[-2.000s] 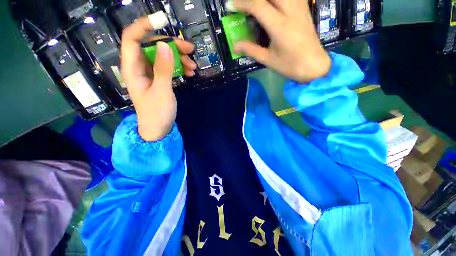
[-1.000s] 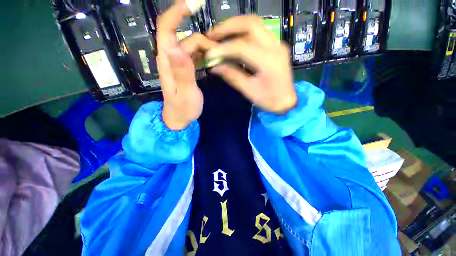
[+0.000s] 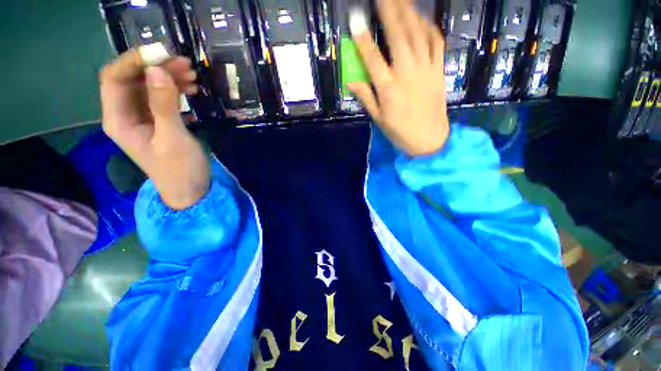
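Note:
A green phone battery (image 3: pixel 353 67) lies in the back of a handset in the black phone tray (image 3: pixel 261 120). My right hand (image 3: pixel 409 87) is over its right side, fingers apart, with a white finger cot on one fingertip; the thumb is at the battery's edge. My left hand (image 3: pixel 156 123) is raised over the tray's left end, fingers curled and blurred, with a white finger cot near the thumb; I cannot tell whether it holds anything. A white battery (image 3: pixel 294 71) sits in the handset left of the green one.
Handsets with uncovered silvery compartments (image 3: pixel 501 69) stand in the tray at right. Another tray with yellow-framed phones (image 3: pixel 643 90) is at the far right edge. A blue stool (image 3: pixel 109 181) and mauve cloth (image 3: pixel 40 246) are at left. Brown cartons (image 3: pixel 572 253) are at lower right.
My hands were together one second ago and are now apart, the left moved left. The green batteries earlier in both hands are no longer visibly held; one lies in a handset.

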